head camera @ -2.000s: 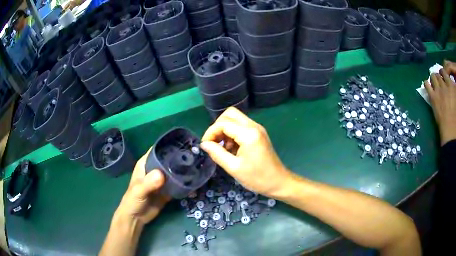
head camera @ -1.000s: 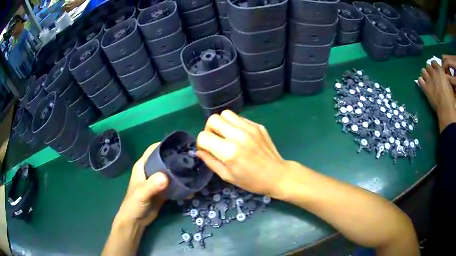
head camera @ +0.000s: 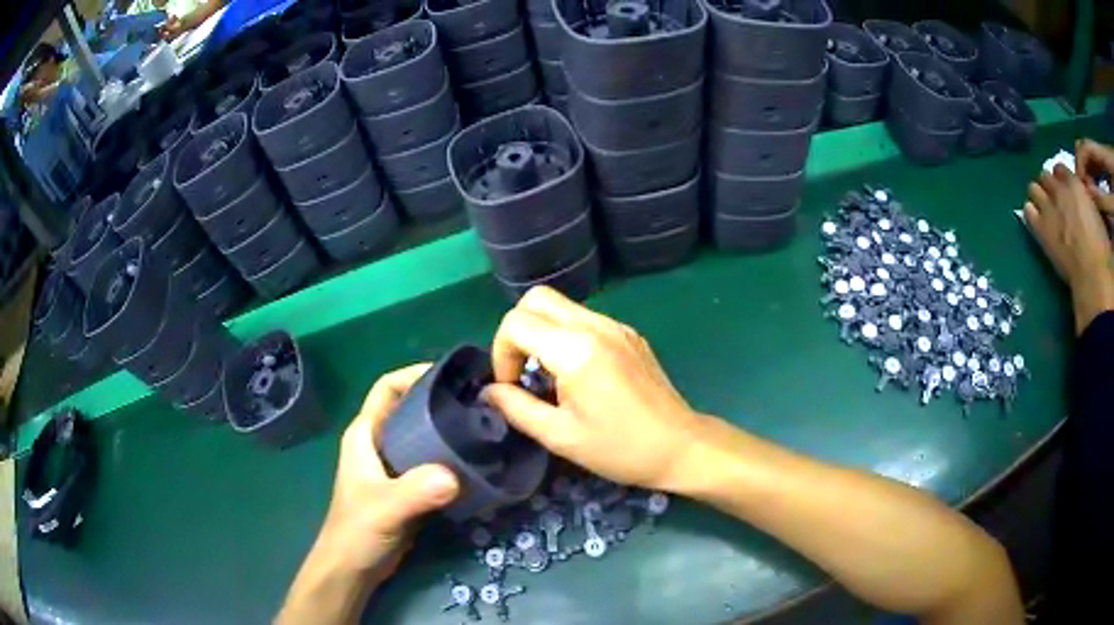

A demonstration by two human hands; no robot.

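Observation:
My left hand (head camera: 389, 488) grips a dark grey cup-shaped housing (head camera: 442, 454) from its left side, with the open mouth tilted to the right. My right hand (head camera: 586, 388) is at the mouth, thumb and fingertips inside the rim near the hub. A small insert with a pale tip shows between its fingers (head camera: 533, 370); the fingertips inside the cup are partly hidden. A loose pile of small inserts (head camera: 552, 527) lies on the bench below the housing. A single housing (head camera: 265, 386) stands to the left.
Stacks of housings (head camera: 523, 183) stand along the back. A larger insert pile (head camera: 916, 293) lies at the right on the green bench (head camera: 745, 354). A black headband mount (head camera: 55, 476) lies at the far left. Another person's hands (head camera: 1070, 226) are at the right edge, over something white.
The held housing has moved slightly right and down and turned more sideways, its mouth facing right. My right hand's fingers have reached further into it.

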